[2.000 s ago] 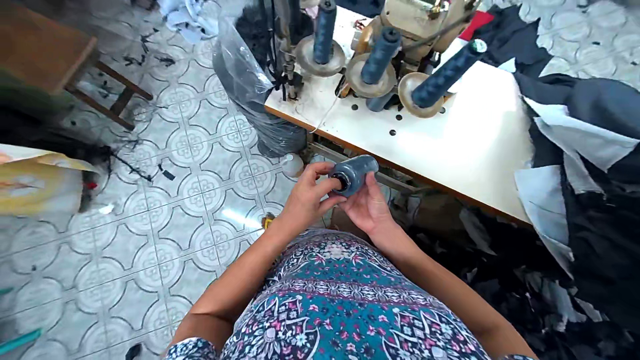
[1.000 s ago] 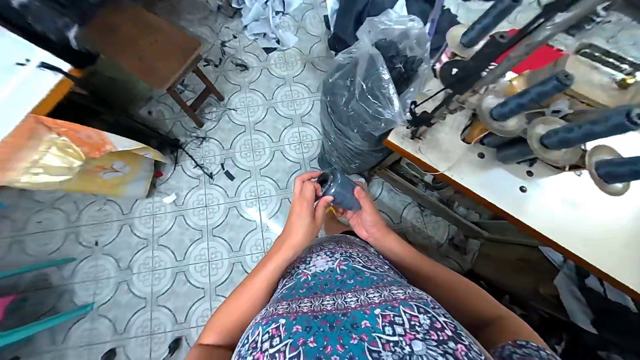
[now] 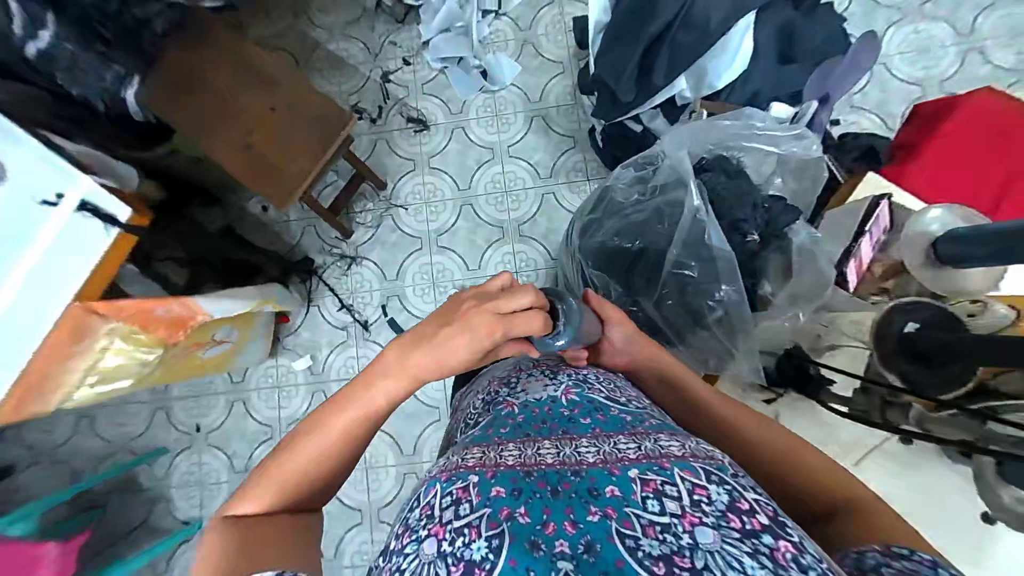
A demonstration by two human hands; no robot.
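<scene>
Both hands hold a dark blue-grey thread cone or spool (image 3: 578, 320) in front of the patterned shirt. My left hand (image 3: 486, 320) has its fingers at the spool's near-left, open end; the fingertips are partly hidden at that rim. My right hand (image 3: 614, 334) grips the other end from the right, thumb above and fingers beneath. The spool lies tilted, close to sideways. Right beside it stands a clear plastic bag (image 3: 680, 232) filled with dark material.
A wooden stool (image 3: 248, 112) stands upper left, near a white table edge (image 3: 48, 240) and an orange and yellow plastic packet (image 3: 160, 344). Dark cloth (image 3: 664, 48) lies beyond the bag. At right are thread stands with spools (image 3: 980, 244), a phone (image 3: 864, 244) and red fabric (image 3: 960, 152).
The view has swung left, away from the sewing machine table and towards the stool and bag. Both hands keep hold of the spool throughout.
</scene>
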